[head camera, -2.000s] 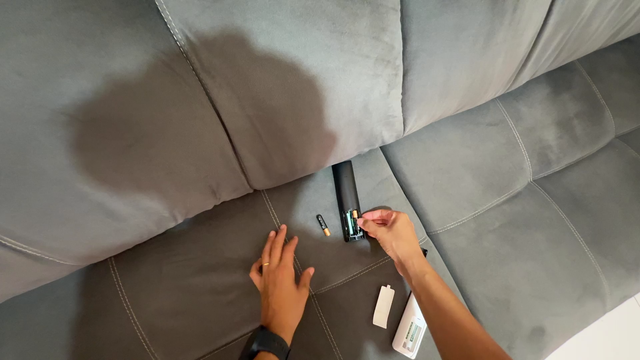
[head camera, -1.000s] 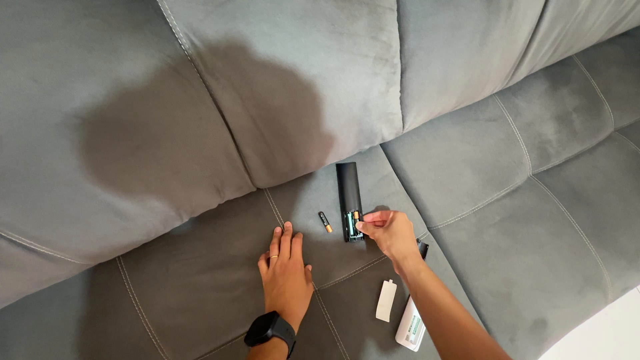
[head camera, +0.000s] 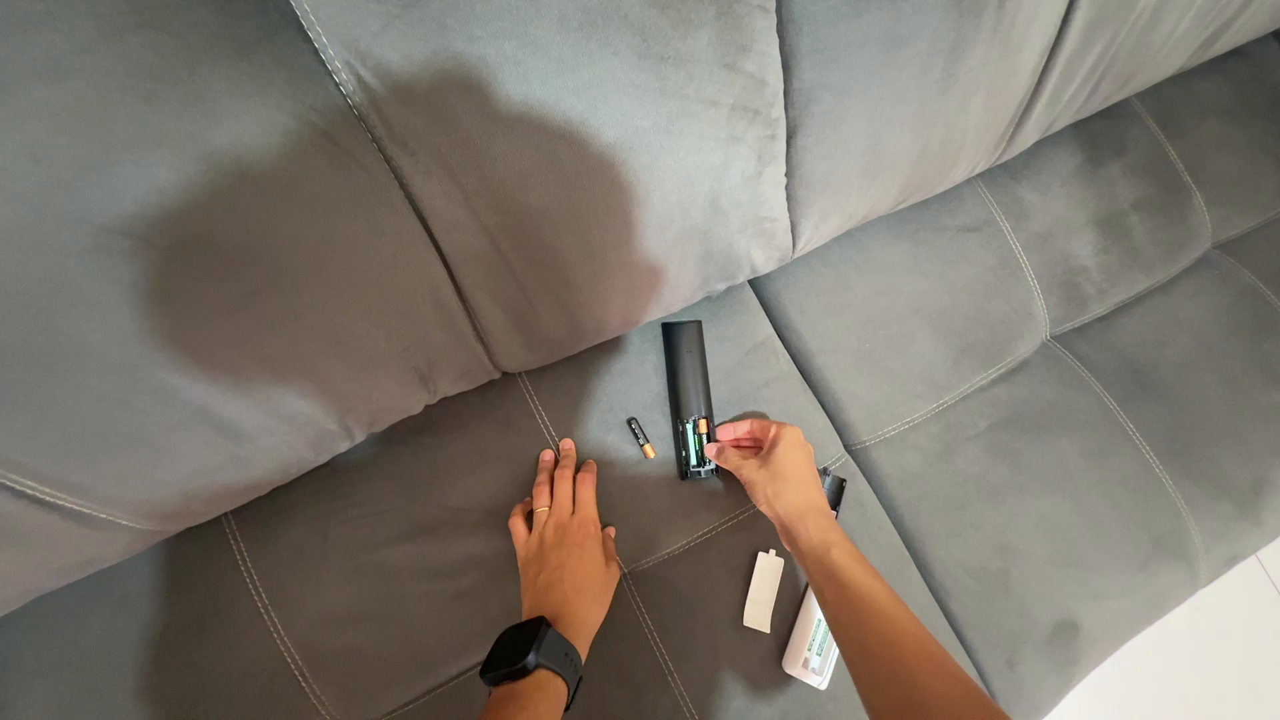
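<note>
A black remote control (head camera: 687, 375) lies on the sofa seat with its battery compartment uncovered. One battery with a copper-coloured end (head camera: 703, 428) sits in the compartment's right side. The thumb and fingertips of my right hand (head camera: 765, 460) touch that side; whether they grip the battery or the remote's edge is hard to tell. A loose black and copper battery (head camera: 641, 438) rests on the seat left of the remote. My left hand (head camera: 568, 540), with a ring and a black watch at the wrist, lies palm down on the seat, fingers spread, holding nothing.
A white battery cover (head camera: 763, 591) lies below my right hand. Beside it is a white remote (head camera: 811, 645), partly under my right forearm, and a black object (head camera: 833, 489) shows behind my wrist. The grey sofa's backrest (head camera: 600, 180) rises behind the seat.
My left hand has shifted slightly on the seat, and its fingers are closer together than two seconds ago. My right hand stays at the battery compartment.
</note>
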